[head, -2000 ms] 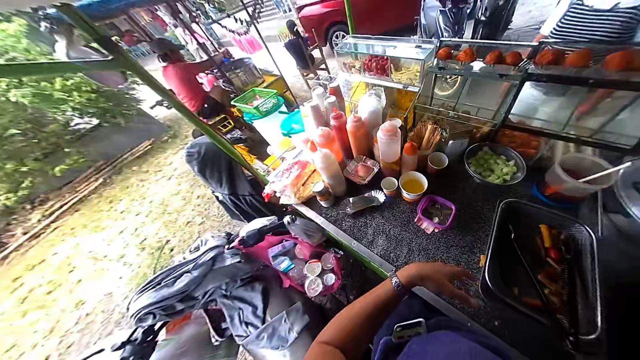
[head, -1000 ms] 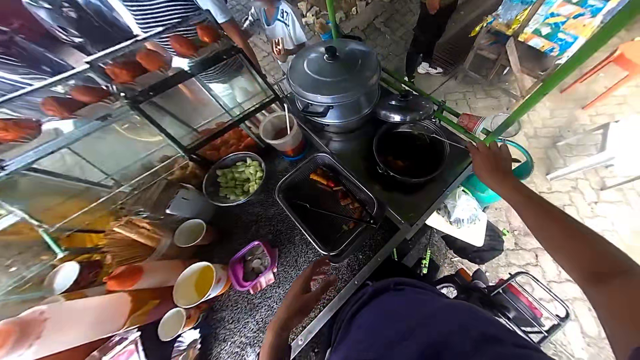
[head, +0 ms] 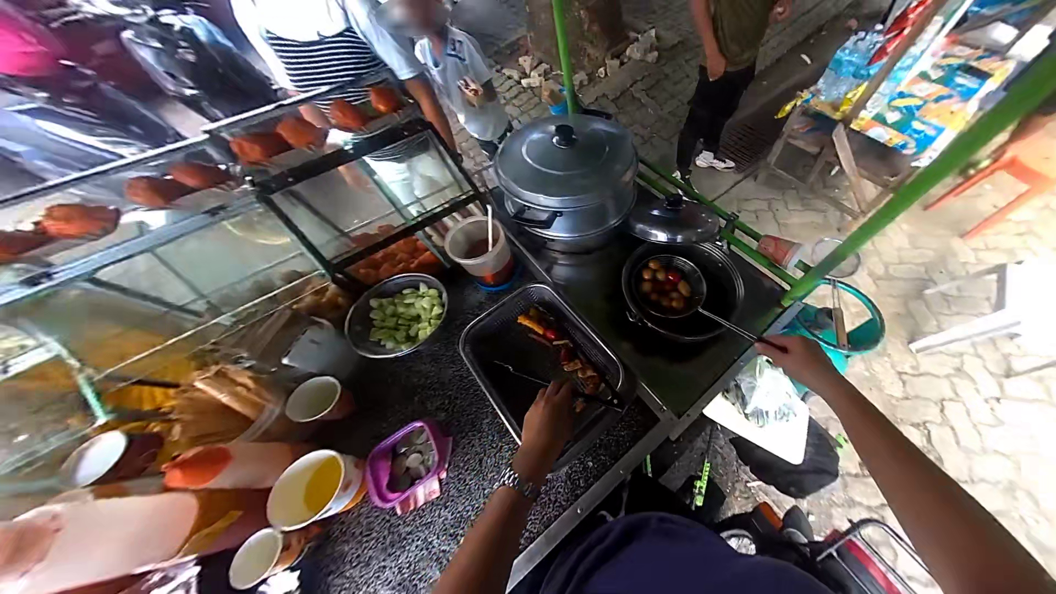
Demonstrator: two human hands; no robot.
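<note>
My right hand (head: 796,359) grips the handle of a wire strainer (head: 675,289), which holds several round brown and red food pieces above a dark frying pan (head: 726,285). Over the near end of a black rectangular tray (head: 487,338) is my left hand (head: 549,417), its fingers at the dark handles of a thin metal utensil, perhaps tongs; its exact hold is hard to make out. Fried pieces (head: 569,355) lie along the tray's right side. Behind the pan rests a metal lid (head: 674,221).
A large lidded aluminum pot (head: 565,177) stands behind the pan. Left of the tray are a bowl of chopped green vegetable (head: 406,315), a tub of sauce (head: 480,252), a purple container of coins (head: 410,464) and cups (head: 315,487). Green posts (head: 924,194) frame the stall. People stand beyond.
The strainer of food pieces is now over the pan, its handle in my right hand. My left hand has moved from the counter edge to the tray.
</note>
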